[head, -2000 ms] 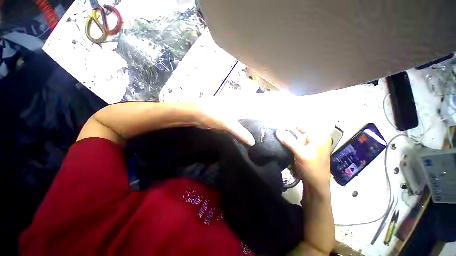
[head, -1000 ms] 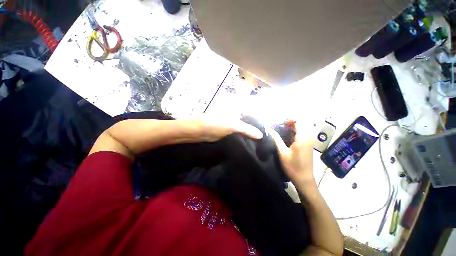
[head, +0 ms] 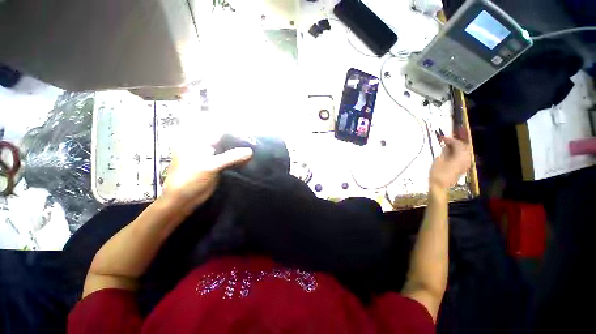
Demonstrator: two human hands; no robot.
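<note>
A black garment point(head: 281, 209) lies over my lap and the table's front edge, its upper end bunched near the glare below the sewing machine head point(head: 98, 42). My left hand point(head: 199, 173) grips this bunched end, thumb on top. My right hand point(head: 452, 163) is off the garment, at the table's right edge, over a small tool whose dark tips point(head: 439, 133) show at the fingers. Whether the fingers have closed on the tool is unclear. The needle area is lost in glare.
A lit smartphone point(head: 357, 106), a black slab point(head: 366, 26) and a looped pale cable point(head: 423, 140) are on the right. The control panel point(head: 477, 42) overhangs the right edge. Clear plastic point(head: 59, 150) and a red scissor handle point(head: 12, 166) are left.
The view has swung right. My right hand has let go of the garment and moved right to the small tools. My left hand still holds the garment.
</note>
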